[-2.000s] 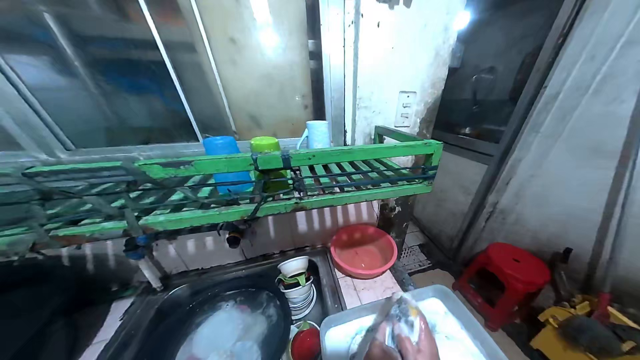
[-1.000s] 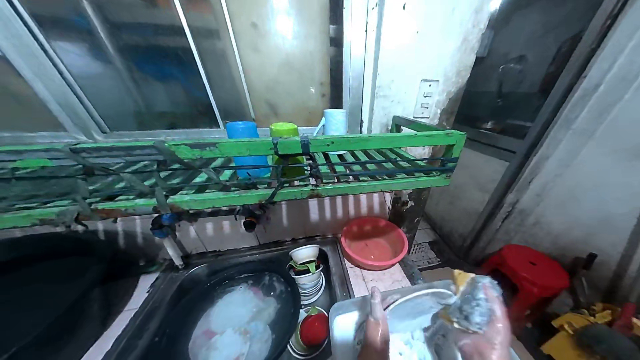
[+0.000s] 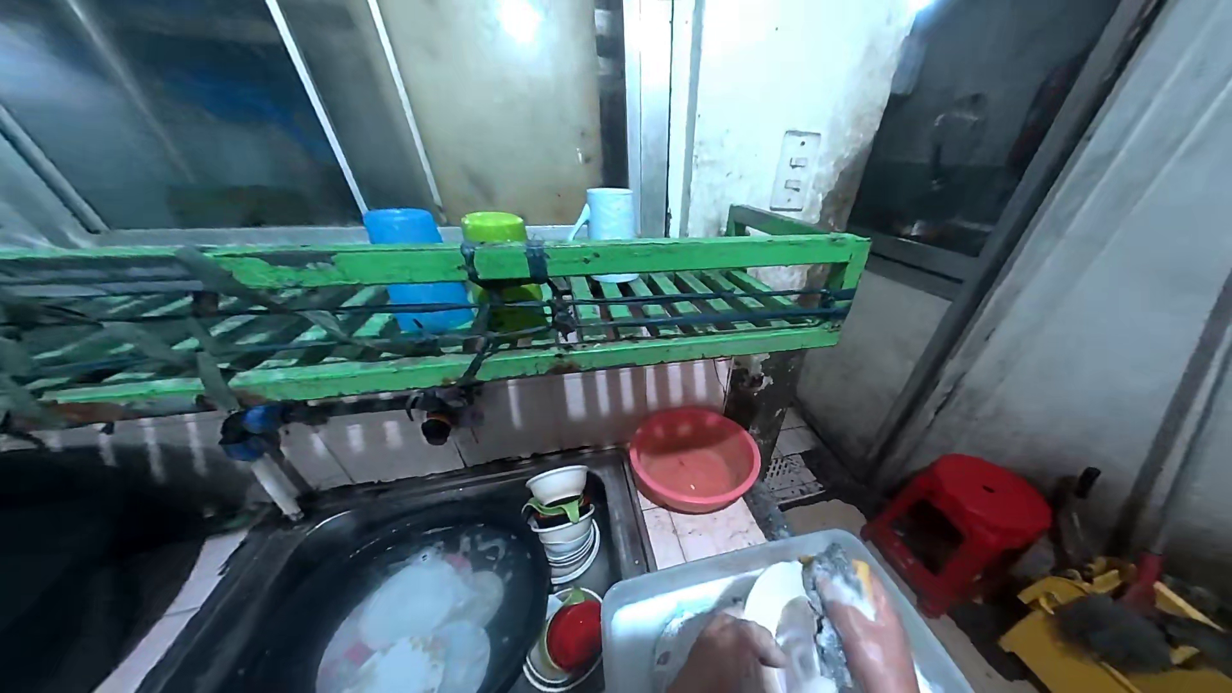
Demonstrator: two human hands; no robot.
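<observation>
Over a pale plastic tub (image 3: pixel 630 602) at the bottom, my left hand (image 3: pixel 727 654) grips the edge of a white plate (image 3: pixel 775 602). My right hand (image 3: pixel 871 626) presses a soapy grey scrubber (image 3: pixel 830 587), with some yellow on it, against the plate. Suds lie in the tub, and its contents are partly hidden by my hands. Left of the tub, stacked white bowls (image 3: pixel 568 539) stand in the sink, with a red bowl (image 3: pixel 575 635) in a lower stack. A dark basin (image 3: pixel 520 577) holds plates in soapy water.
A green slatted rack (image 3: pixel 654 342) spans the wall, bearing a blue container (image 3: pixel 402 227), a green cup (image 3: pixel 494 228) and a light blue mug (image 3: pixel 611 214). Below are a tap (image 3: pixel 269 472) and a red basin (image 3: pixel 695 462). A red stool (image 3: pixel 982 510) and yellow dustpan (image 3: pixel 1049 635) stand right.
The scrubber in my right hand, raised at the tub's right side one second ago, is now down against the plate. My left hand has come to the plate's edge.
</observation>
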